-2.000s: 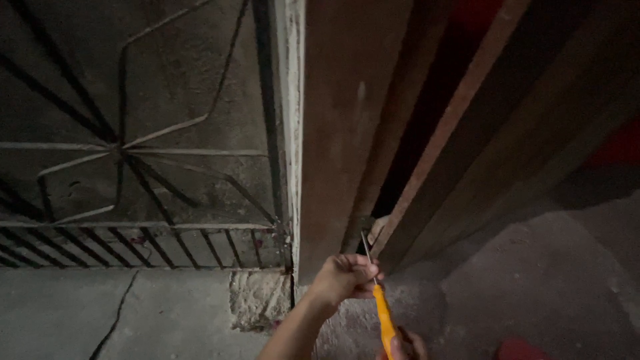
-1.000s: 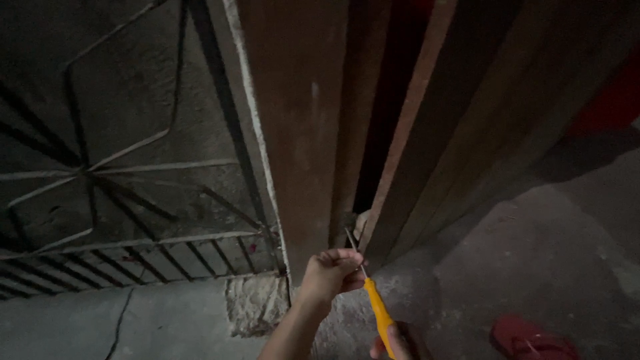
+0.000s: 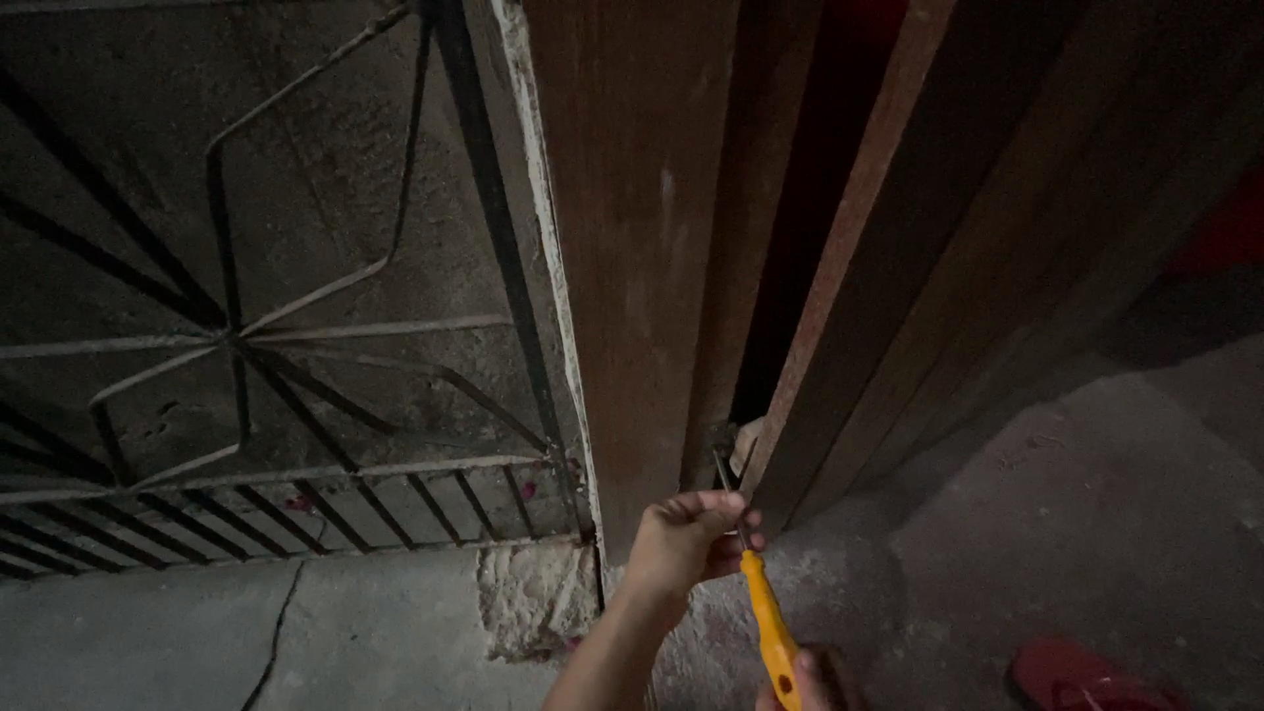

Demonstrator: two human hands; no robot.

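My right hand (image 3: 815,681), at the bottom edge, grips the yellow handle of a screwdriver (image 3: 770,622). The fingers of my left hand (image 3: 691,538) pinch its metal shaft just above the handle. The shaft points up to a small dark metal piece, perhaps a hinge (image 3: 724,436), low on the brown wooden door frame (image 3: 632,276). Whether the tip touches it is too dark to tell. Just right of the tip, a pale object (image 3: 748,446) shows in the gap beside the edge of the wooden door (image 3: 839,247); its kind is unclear.
A metal grille (image 3: 232,336) stands left of the frame, before a rough wall. A rough concrete lump (image 3: 538,597) lies at the frame's foot on the cracked concrete floor (image 3: 395,632). A red sandal (image 3: 1076,676) is at the lower right. The door panel slants away to the right.
Both hands keep their hold on the screwdriver, with its shaft still at the low gap. The red sandal has come further into view since the earliest frame as the view shifted.
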